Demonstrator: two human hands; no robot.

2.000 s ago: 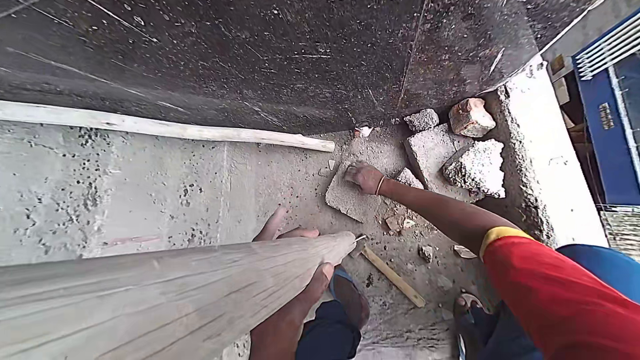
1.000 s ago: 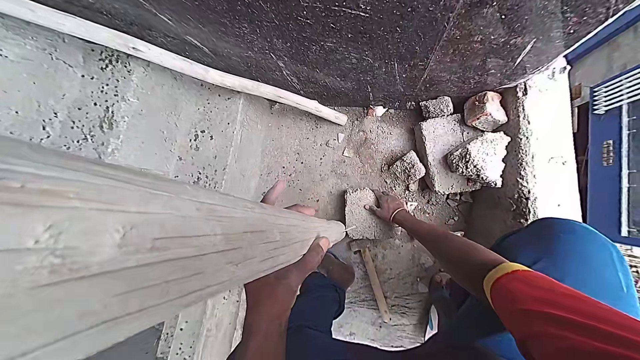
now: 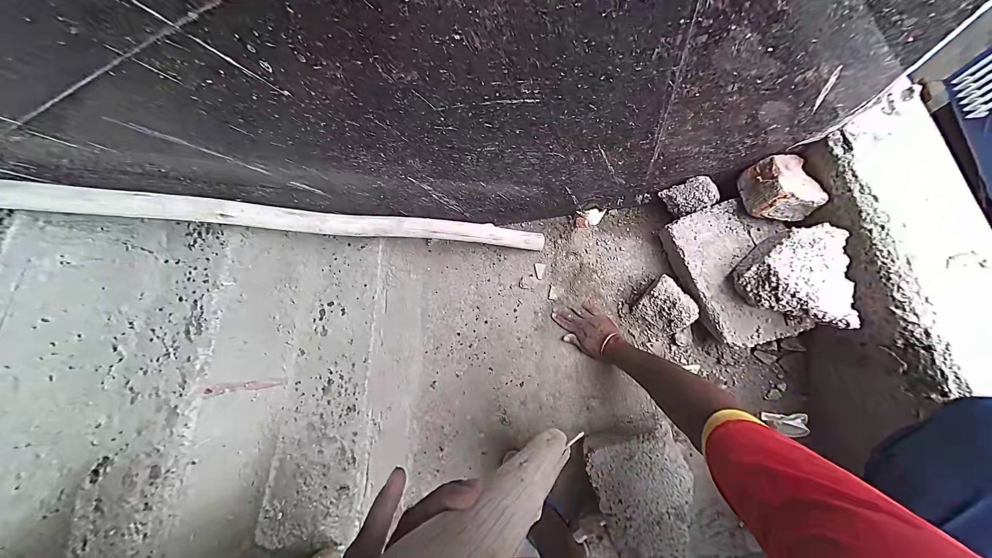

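My left hand, at the bottom centre, is wrapped around a thick wooden pole, whose narrow end bears a thin protruding nail or splinter. My right hand lies with spread fingers on the dusty concrete floor, holding nothing. To its right rests a small rough concrete chunk. Below my right forearm sits a concrete block, just right of the pole's end. A long pale wooden pole lies along the foot of the dark wall.
A flat concrete slab, a rough lump, a reddish brick piece and a small chunk are heaped in the corner. A dark speckled wall runs behind. At the right stands a rough-edged concrete ledge.
My right hand has let go of the concrete block and moved onto the bare floor toward the wall. The hammer seen earlier beside the pole's end is no longer in plain sight.
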